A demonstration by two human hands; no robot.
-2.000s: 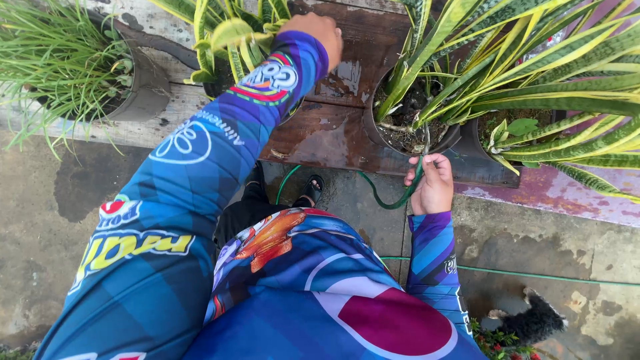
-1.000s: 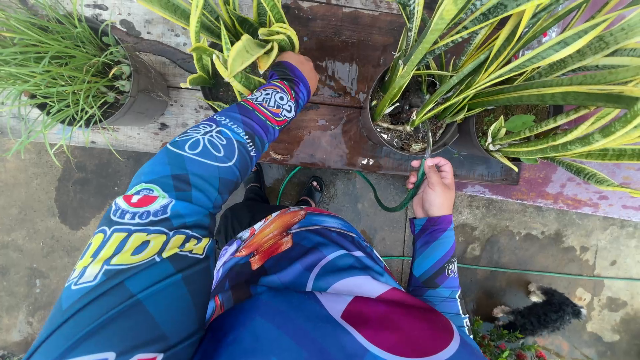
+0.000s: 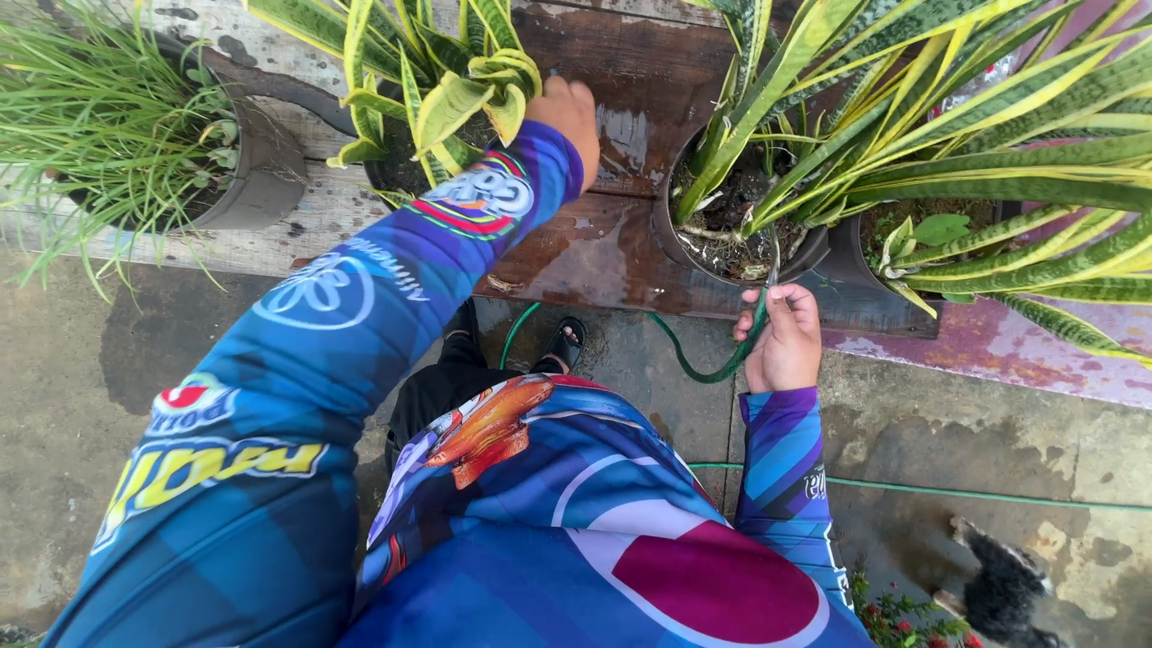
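Observation:
My right hand (image 3: 785, 333) grips the end of a green garden hose (image 3: 711, 369), and water runs from it into a brown pot (image 3: 670, 225) of snake plants (image 3: 747, 135). My left hand (image 3: 572, 117) is beside the curled leaves of a smaller variegated snake plant (image 3: 454, 99); its fingers are partly hidden, so whether they hold a leaf cannot be told. Another pot (image 3: 846, 247) of snake plant stands to the right, touching the first.
A dark pot (image 3: 270, 175) of grassy plants stands at the upper left on a weathered wooden bench (image 3: 315, 216). Hose lies across the wet concrete floor (image 3: 900, 432). A black-and-white furry animal (image 3: 1003, 585) and red flowers (image 3: 936, 641) are at the lower right.
My left hand has shifted from the bare boards to the edge of the smaller snake plant's curled leaves. My right hand keeps the hose at the same pot. The furry animal has moved about.

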